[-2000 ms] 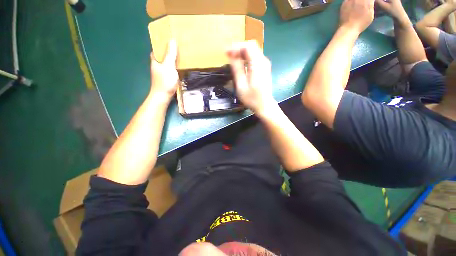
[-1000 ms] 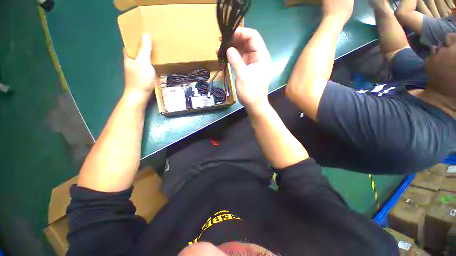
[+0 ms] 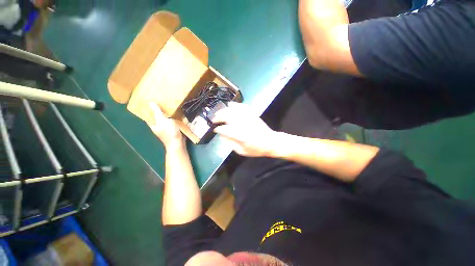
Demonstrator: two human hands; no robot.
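Observation:
An open brown mailer box [image 3: 188,131] lies at an angle near the bench's front edge, its lid [image 3: 165,78] tilted back to the upper left. A black cable bundle [image 3: 207,97] lies inside along the lid side, beside a whitish insert [image 3: 200,126]. My left hand [image 3: 165,126] holds the box's left side where the lid meets the tray. My right hand [image 3: 245,129] is at the front right of the tray, fingertips over the contents. Its fingertips are blurred, and I cannot tell whether they grip anything.
The green bench top [image 3: 260,47] has a slanting front edge. Another person's arm [image 3: 328,39] rests at the upper right. A pipe-frame rack [image 3: 52,171] and blue bin [image 3: 78,234] stand to the left. A larger carton [image 3: 223,209] is low beside my lap.
The view has turned, and the box now appears slanted. The cable bundle my right hand held up is no longer raised. My right hand has come down to the tray; my left hand still holds the box.

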